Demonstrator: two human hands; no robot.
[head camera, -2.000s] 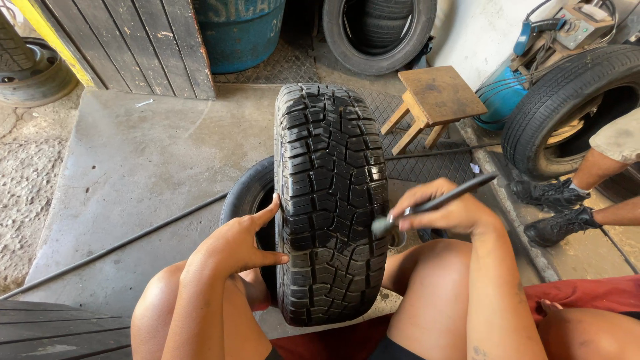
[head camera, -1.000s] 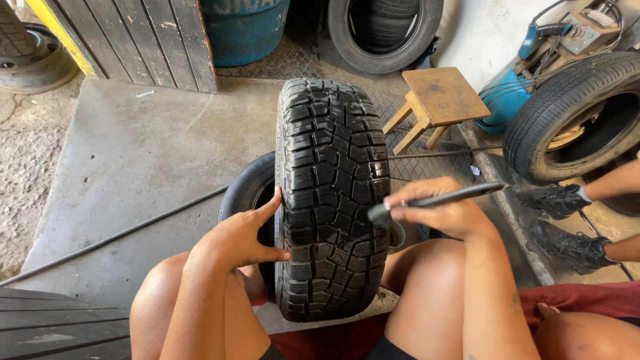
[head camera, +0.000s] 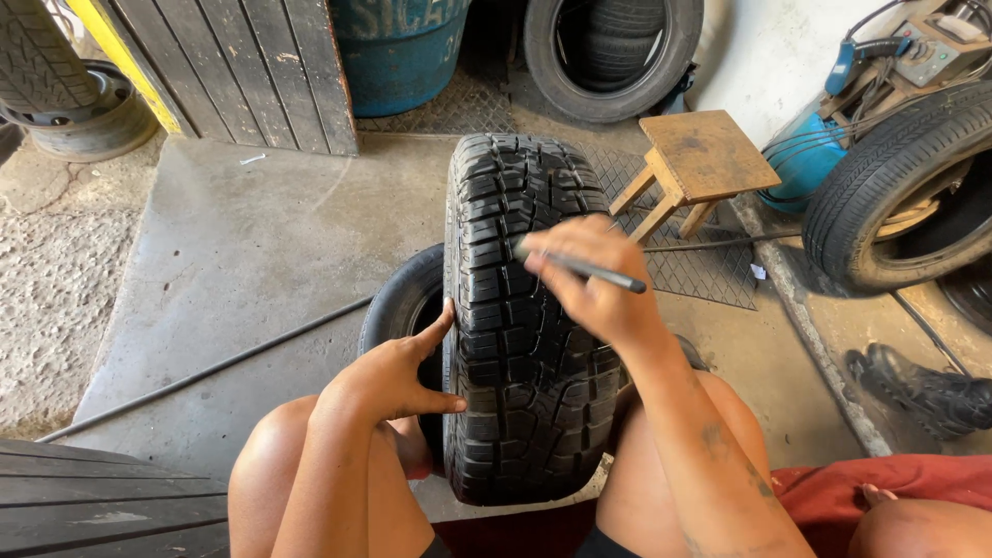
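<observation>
A black tire (head camera: 527, 333) with a blocky tread stands upright between my knees, its tread facing me. Much of the tread looks dark and shiny. My left hand (head camera: 399, 376) rests against the tire's left sidewall, thumb and a finger spread, the other fingers partly hidden. My right hand (head camera: 593, 275) grips a dark-handled brush (head camera: 593, 271) over the upper middle of the tread; its head is blurred by motion. Another tire (head camera: 399, 302) lies behind and below the upright one, mostly hidden by it.
A wooden stool (head camera: 705, 155) stands beyond the tire on the right. More tires (head camera: 860, 194) lean at the right and at the back (head camera: 542, 46), near a blue barrel (head camera: 399, 62). A hose (head camera: 209, 376) crosses the floor. Someone's black shoe (head camera: 922, 387) and a bare knee are at the right.
My right hand has moved with the brush from the tread's right edge up and left over its upper middle. My left hand stays on the sidewall. The other person's legs at the right have shifted.
</observation>
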